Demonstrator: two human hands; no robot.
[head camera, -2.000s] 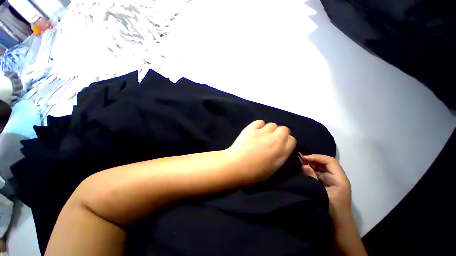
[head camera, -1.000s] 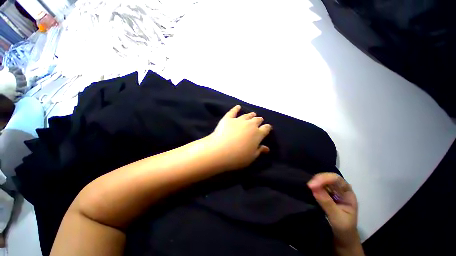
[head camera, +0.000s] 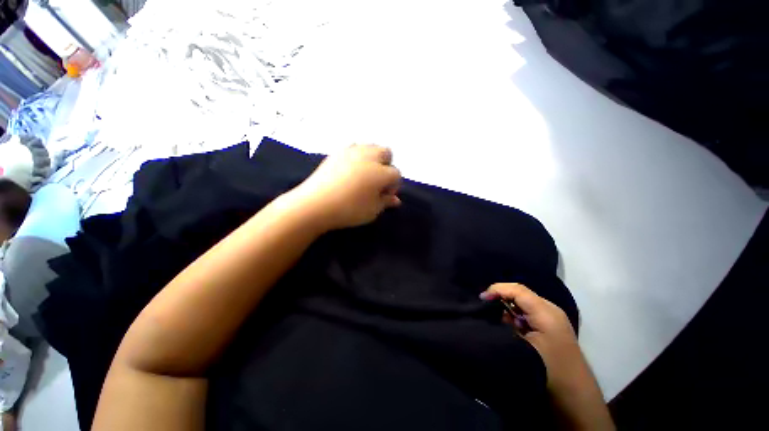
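A pile of matte black garments (head camera: 396, 261) lies in front of me, with stepped points at its left and a rounded corner at its right. My left hand (head camera: 358, 185) is at the pile's far edge, its fingers curled on the cloth; whether it pinches the cloth is hidden. My right hand (head camera: 527, 316) is over the right part of the pile and holds small thread snips (head camera: 513, 311), mostly hidden in the fingers. Its thumb and fingertip are at a fold of the black cloth.
The white table (head camera: 641, 210) curves away at right. Another black heap (head camera: 674, 67) lies at the upper right. Loose white strips (head camera: 219, 59) lie at the upper left. At the left edge, a person's head (head camera: 13, 206) shows beside a light blue-grey pillow (head camera: 52, 215).
My left hand has moved up and left across the pile to its far edge. My right hand went down away from the left hand, then slightly up and left. The pile's top layer has shifted.
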